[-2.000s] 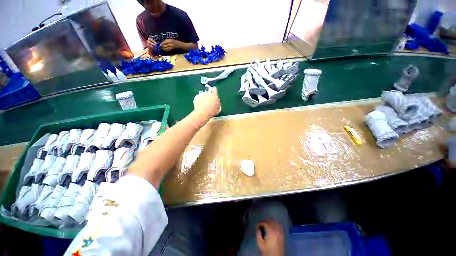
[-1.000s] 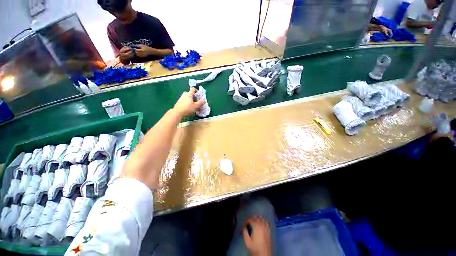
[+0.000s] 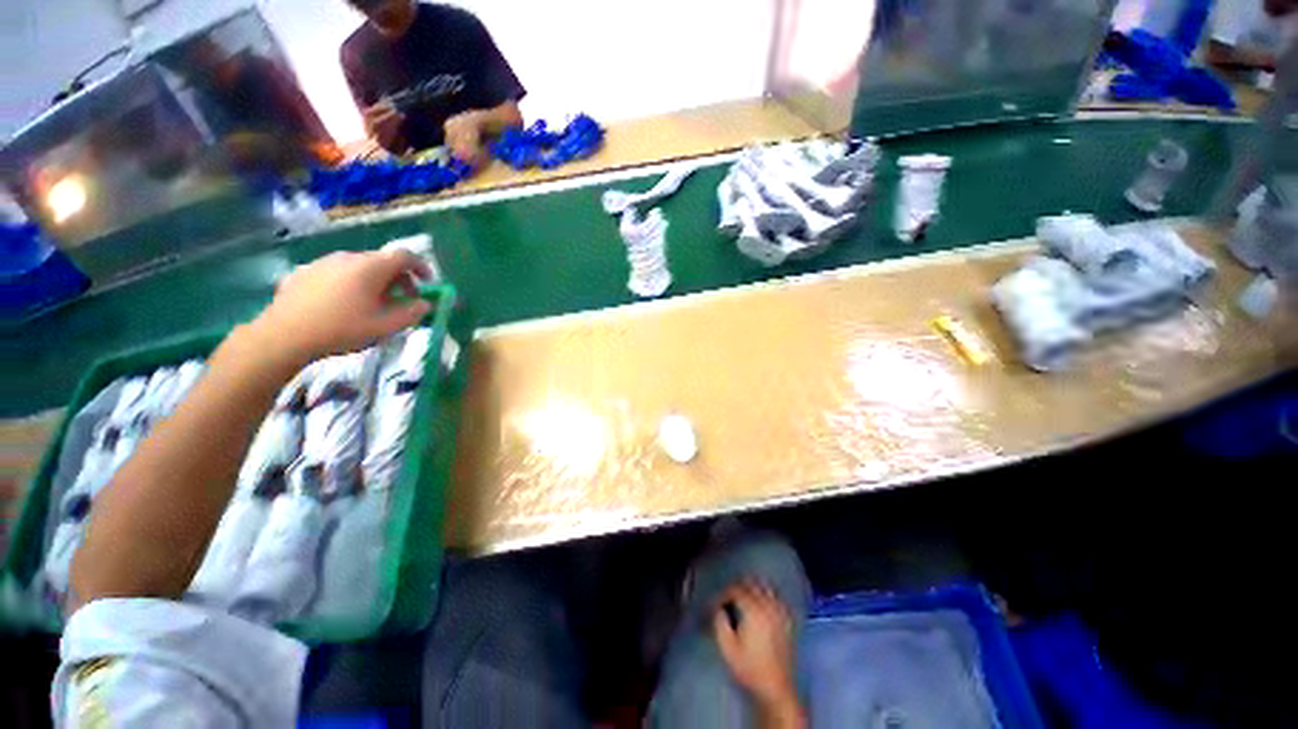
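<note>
My left hand [image 3: 349, 296] is over the far right corner of the green crate [image 3: 416, 534], fingers curled beside a whitish tube part [image 3: 416, 254]; blur hides whether they grip it. The crate holds rows of light grey tube bodies [image 3: 336, 434], partly covered by my forearm. My right hand [image 3: 757, 638] rests on my knee, with a small dark spot near the fingers; I cannot tell if it is held. A grey tube body [image 3: 648, 254] stands on the green belt [image 3: 534, 257]. A small white object [image 3: 678, 439] is on the tan bench [image 3: 570, 413].
A pile of grey parts [image 3: 797, 200] and another tube [image 3: 921, 197] are on the belt. Grey bodies [image 3: 1096, 292] and a yellow tool [image 3: 964, 341] lie on the bench at right. A blue bin [image 3: 911, 669] is beside my right leg. A person [image 3: 431, 79] sits across the belt.
My left hand has left the tube body by the elongated grey piece on the belt and moved left to the crate's far corner. That tube now stands free. My right hand stays on my knee.
</note>
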